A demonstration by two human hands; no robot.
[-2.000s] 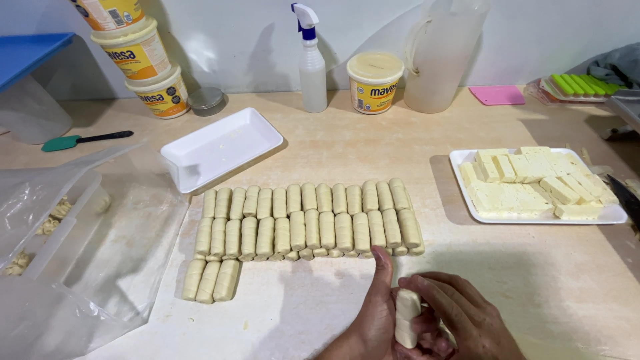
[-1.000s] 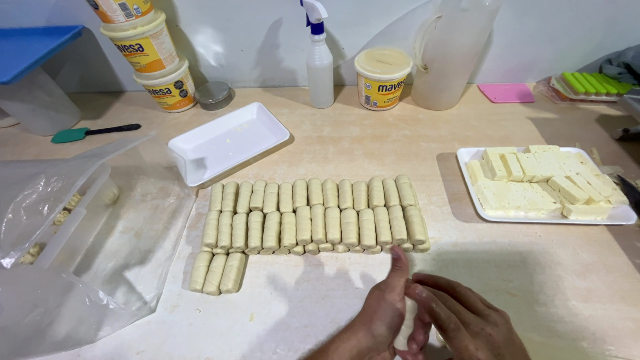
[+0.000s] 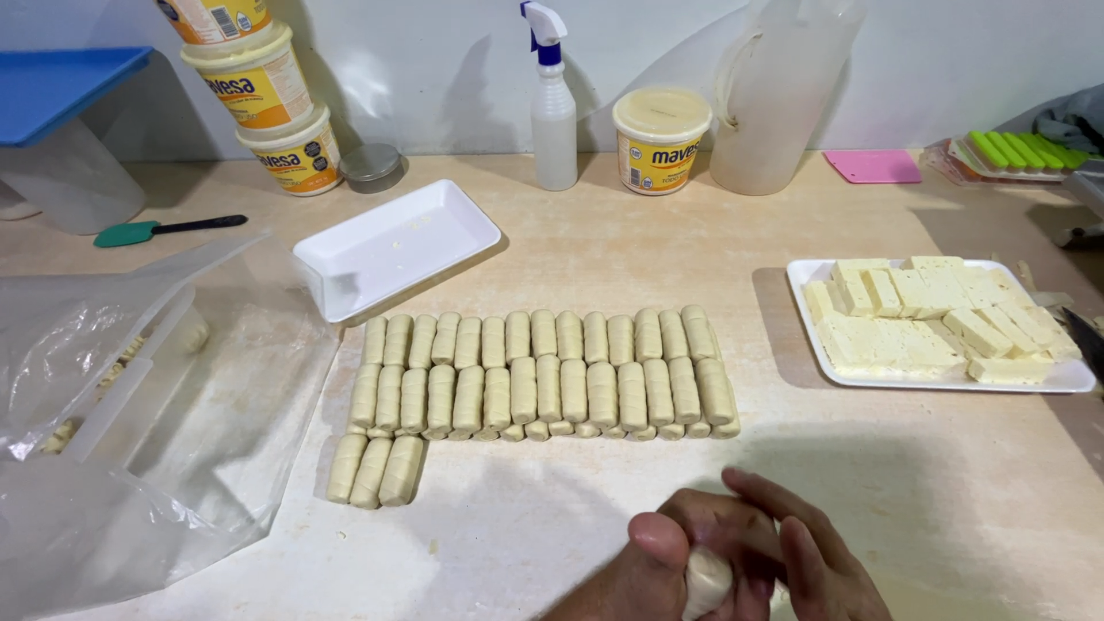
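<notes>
A short dough-wrapped roll [image 3: 707, 582] is held in my left hand [image 3: 668, 552], its thumb and curled fingers around it, near the bottom edge of the view. My right hand [image 3: 815, 552] is beside it, its fingers raised over and against the left hand's fingers; whether it touches the roll cannot be told. Beyond my hands, many similar dough rolls [image 3: 543, 388] lie side by side in stacked rows. Several more rolls [image 3: 369, 470] lie at the near left corner of the stack. On the right, a white foam tray [image 3: 862, 378] holds cut blocks of white cheese [image 3: 931, 293].
Behind the rolls lies a white foam tray [image 3: 397, 250]. Clear plastic [image 3: 198, 517] covers a container at left, near a green spatula [image 3: 129, 233]. Along the wall stand Mavesa tubs [image 3: 289, 164], a spray bottle [image 3: 554, 129], another tub [image 3: 662, 142] and a plastic jug [image 3: 763, 103].
The left hand's fingers have curled around the roll, and its raised thumb has come down. The right hand's fingers have lifted and spread. The stacked rolls have stayed put.
</notes>
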